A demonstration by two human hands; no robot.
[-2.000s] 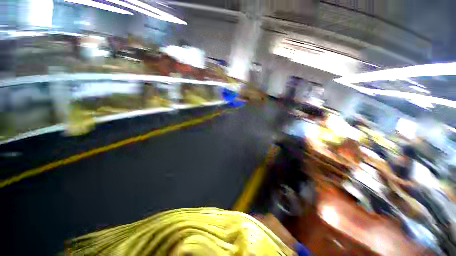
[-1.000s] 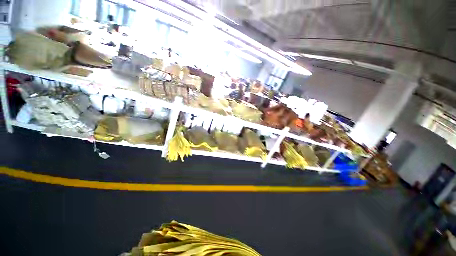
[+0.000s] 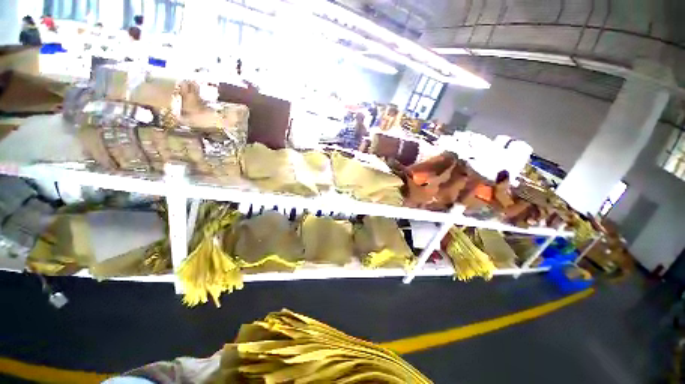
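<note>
A panel bundle (image 3: 323, 356) with fanned, wavy yellow layers is cut off by the bottom edge of the head view, close to me. A blurred beige and whitish shape (image 3: 184, 369) touches its left side; it may be my left forearm or hand, but no fingers show. What holds the bundle from below is hidden. My right hand is not in view.
A long white two-level table (image 3: 315, 204) runs across the aisle. It bears strapped beige stacks (image 3: 150, 139), khaki panels (image 3: 364, 178) and brown panels (image 3: 432, 180). Yellow strips (image 3: 210, 274) hang from the lower shelf. Blue crates (image 3: 567, 274) stand far right, by the yellow floor line (image 3: 481, 328).
The view has swung from along the aisle to the table, which now looks nearer and larger. The bundle stays at the bottom edge, and the beige shape now shows beside it.
</note>
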